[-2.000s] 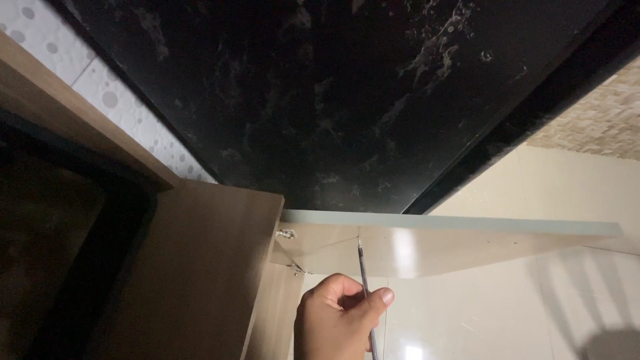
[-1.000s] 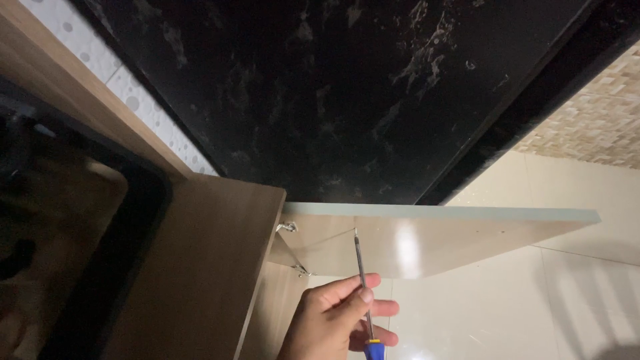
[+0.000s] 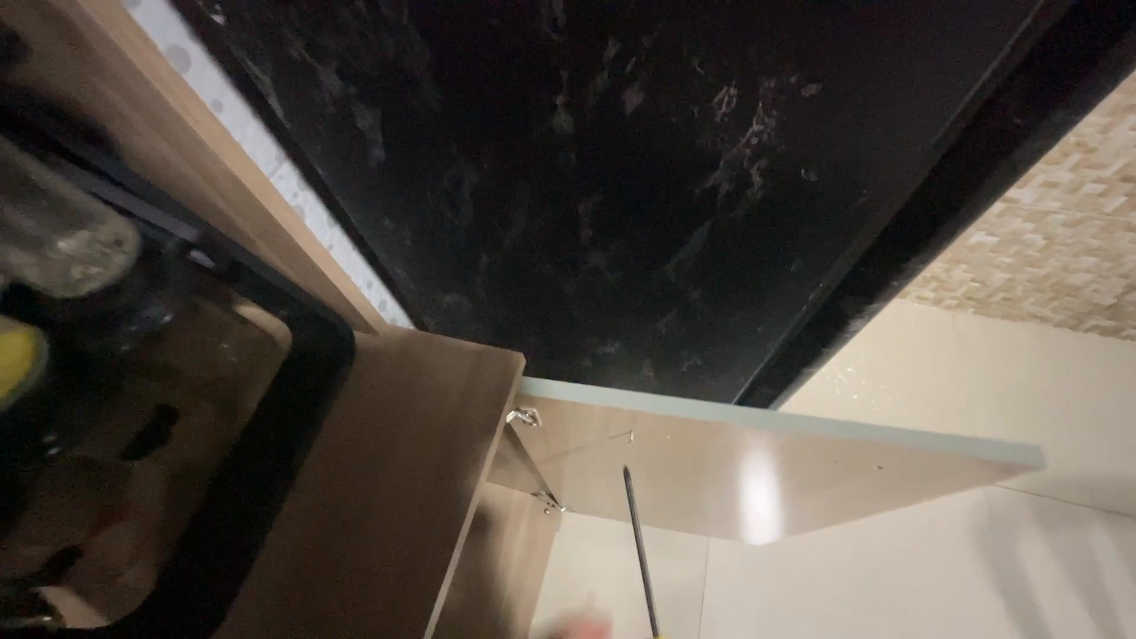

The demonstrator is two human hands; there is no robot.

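Observation:
A screwdriver (image 3: 641, 550) rises from the bottom edge, its dark shaft tilted and a bit of yellow at its lower end; the handle is cut off. Its tip is just below a small screw (image 3: 631, 437) that stands out of a cabinet door (image 3: 799, 470), with a gap between them. Left of the shaft, blurred fingertips of my left hand (image 3: 581, 624) show at the bottom edge, apart from it. My right hand is not in view. Metal hinges (image 3: 525, 416) (image 3: 552, 504) sit at the door's left end, by a wood-look cabinet panel (image 3: 382, 479).
A large black marbled surface (image 3: 577, 195) fills the upper middle. At left, a black-rimmed basin or frame (image 3: 266, 461) has blurred items about it, one yellow (image 3: 18, 359). Beige mosaic (image 3: 1047, 231) lies at upper right, and pale tiles (image 3: 799, 586) below the door.
My left hand has let go of the screwdriver shaft and dropped almost out of view. The screwdriver's tip, earlier at the screw, is now lower and apart from it.

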